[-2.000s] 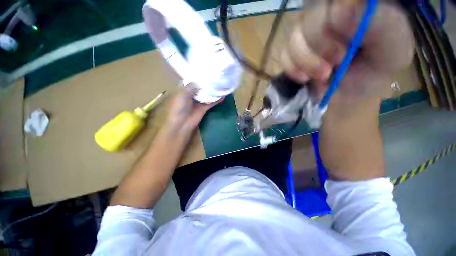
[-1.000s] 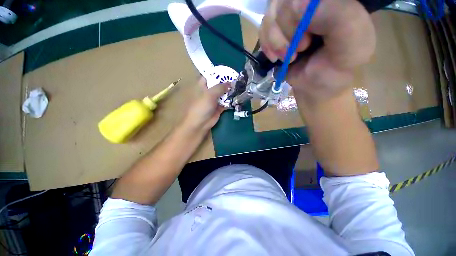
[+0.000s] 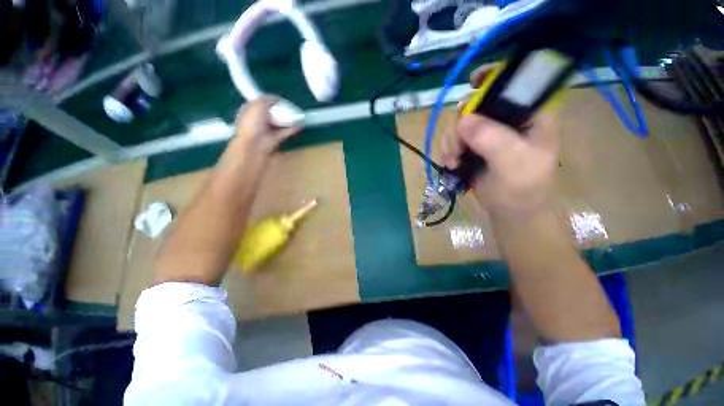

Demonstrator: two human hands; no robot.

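Note:
My left hand (image 3: 260,127) holds a white headset (image 3: 241,59) by one ear cup, over the pale rail at the upper left. The headset's band arches away and its other cup hangs free to the right. My right hand (image 3: 508,155) grips the black and yellow screwdriver (image 3: 530,86). Its silver nose (image 3: 435,200) points down left over the right cardboard and touches no headset. A yellow bottle (image 3: 264,242) lies on the left cardboard, its thin nozzle towards the upper right. The picture is somewhat blurred.
A crumpled white wad (image 3: 153,219) lies on the left cardboard. The pale rail (image 3: 341,113) borders the green conveyor, where another headset (image 3: 131,93) sits. Blue hoses (image 3: 435,119) and black cables loop around the tool. Plastic-wrapped items (image 3: 30,246) are at the far left.
The headset has moved up and left, away from the screwdriver, with my left hand still on it. My right hand and the tool are now apart from it. The view has shifted.

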